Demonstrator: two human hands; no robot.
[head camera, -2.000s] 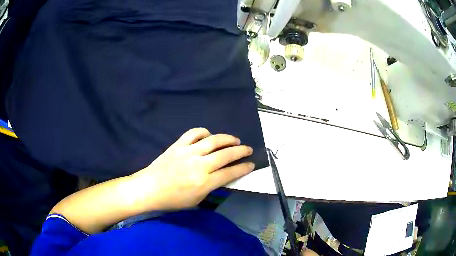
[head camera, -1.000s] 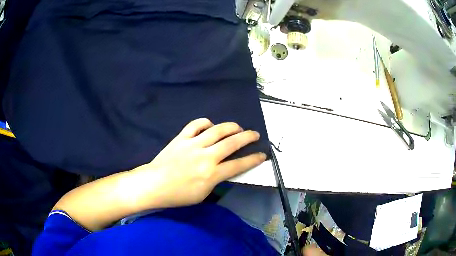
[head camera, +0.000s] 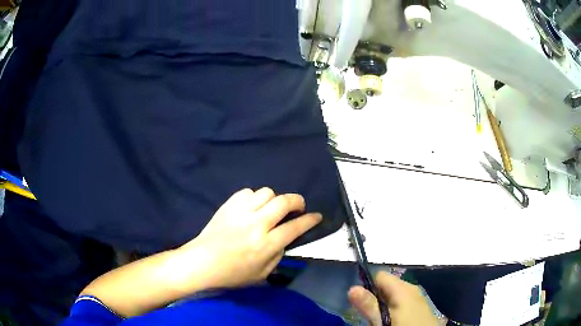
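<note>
A wide dark navy cloth panel lies over the left of the table, its right edge beside the sewing machine. My left hand lies on the panel near its lower right corner, fingers bent and pressing on the cloth. My right hand, cut off by the bottom edge, holds long dark shears. The blades point up along the panel's right edge, seen nearly edge-on; I cannot tell how far they are apart. The handles are mostly hidden by the hand.
The white sewing machine stands at the upper right. Small silver snips, an awl with an orange-brown handle and a thin pale stick lie on the white table. A printed paper is below the table edge.
My right hand has come up into view with the shears, whose blades now reach further up along the panel's edge. My left hand has shifted slightly back from that edge, fingers more bent.
</note>
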